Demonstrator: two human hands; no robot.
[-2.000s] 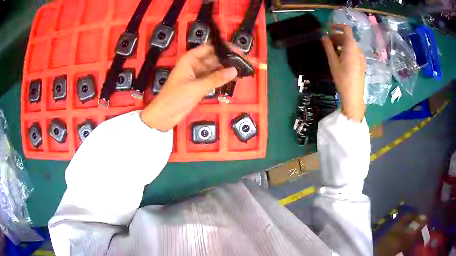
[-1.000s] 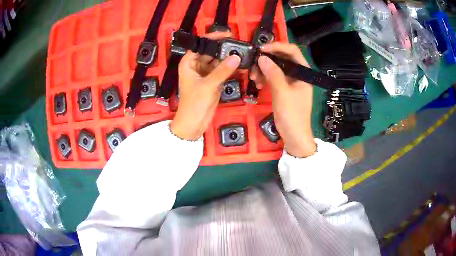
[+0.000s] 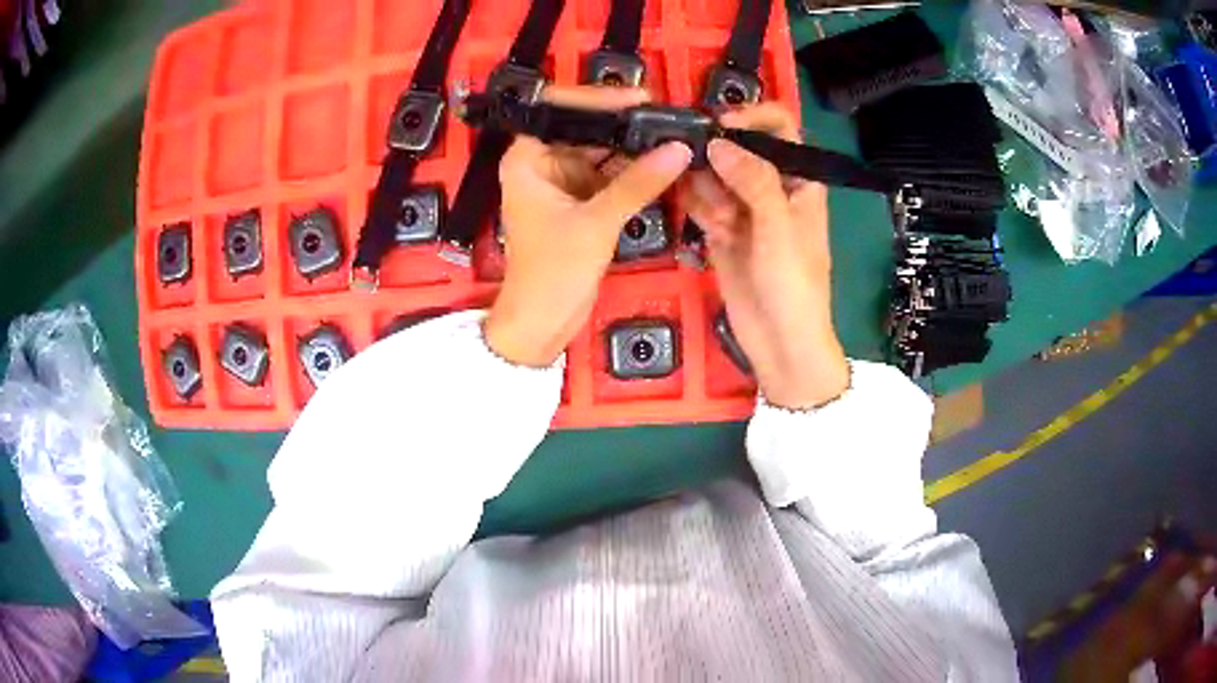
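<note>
A smartwatch body (image 3: 667, 130) is held tilted above the red tray (image 3: 387, 411), between my two hands. A buckle-end strap (image 3: 567, 124) extends from its left side and a plain hole-end strap (image 3: 821, 163) from its right. My left hand (image 3: 561, 240) grips the case and the buckle-end side. My right hand (image 3: 774, 254) pinches the case edge where the hole-end strap meets it; the joint is hidden by fingertips. Several strapped watches (image 3: 417, 120) lie lengthwise in the tray's upper part, and bare watch bodies (image 3: 643, 350) sit in the lower cells.
Black strap stacks (image 3: 934, 147) lie right of the tray, some with silvery buckles. Clear plastic bags lie at the right (image 3: 1068, 120) and left (image 3: 87, 454). A blue bin (image 3: 1192, 94) is at the far right. A yellow-lined floor (image 3: 1068, 420) shows beyond the bench edge.
My right hand has come from the strap stacks to the watch, which now has a strap on its right side. Since the last earlier frame the case has tilted more edge-on, and the view has shifted slightly.
</note>
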